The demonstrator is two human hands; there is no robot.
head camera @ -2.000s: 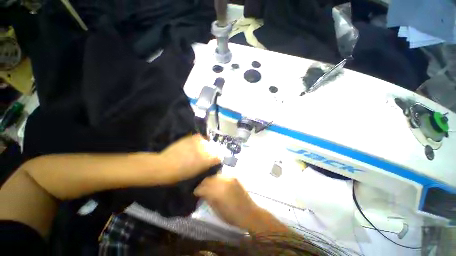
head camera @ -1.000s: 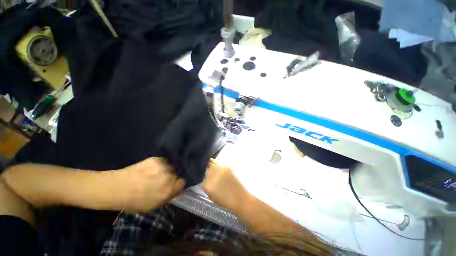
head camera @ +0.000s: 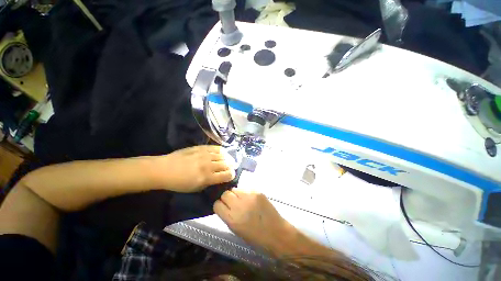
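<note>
The black garment piece covers the left half of the view and runs to the needle area of the white Jack sewing machine. My left hand lies on the cloth with its fingertips beside the presser foot. My right hand is just in front of the foot, its fingers pinching the cloth edge near my left fingertips. The needle point itself cannot be made out. The curved metal lever guard is at the head's left end.
A pointed metal item lies on the machine head. The green bobbin winder is at the right edge. A cream-yellow second machine stands upper left. A grey marked strip runs along the table front. A dark cable hangs at right.
A second ago both hands held the cloth bunched lower, nearer the table edge; now they are up at the presser foot with the cloth spread left. The camera view has also shifted.
</note>
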